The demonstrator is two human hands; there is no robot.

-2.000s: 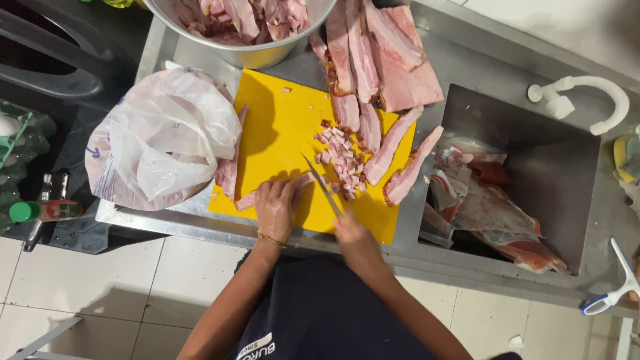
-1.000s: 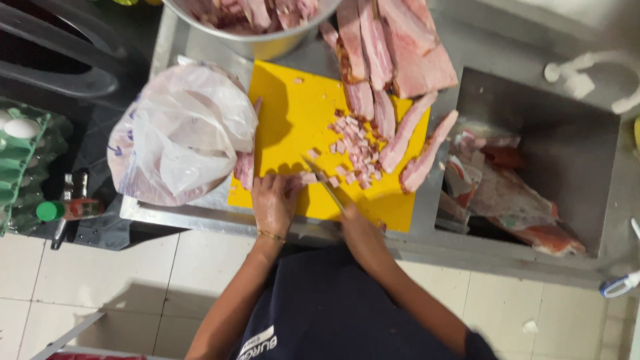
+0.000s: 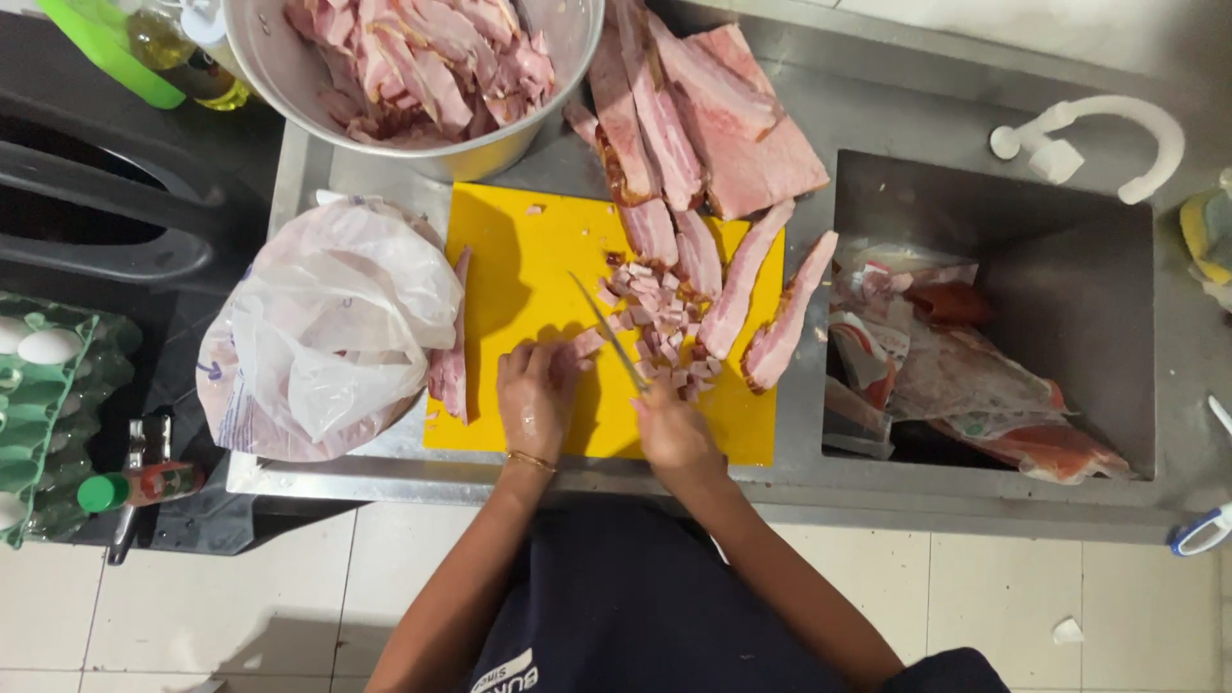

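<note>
My left hand [image 3: 535,395] presses a short end of a bacon strip [image 3: 580,346] onto the yellow cutting board [image 3: 510,250]. A knife [image 3: 614,339] is gripped in my right hand [image 3: 679,433], its thin blade slanting up and left beside the end of that strip. Right of the blade lies a heap of diced bacon [image 3: 664,318]. Thick bacon strips [image 3: 746,279] lie at the board's right side, and another strip [image 3: 452,356] rests along its left edge. Beyond the board, more strips lie on a bacon slab [image 3: 741,135].
A metal pot [image 3: 462,159] full of sliced meat stands behind the board. At left are a plastic-bagged bundle [image 3: 327,327], an egg carton [image 3: 48,414] and a green-capped bottle [image 3: 164,484]. The sink [image 3: 1059,260] at right holds used plastic packaging [image 3: 972,375], with a white faucet [image 3: 1155,125] above.
The strip under my left hand is shorter than two seconds ago, and my left hand has stayed at its left end. The knife remains in my right hand.
</note>
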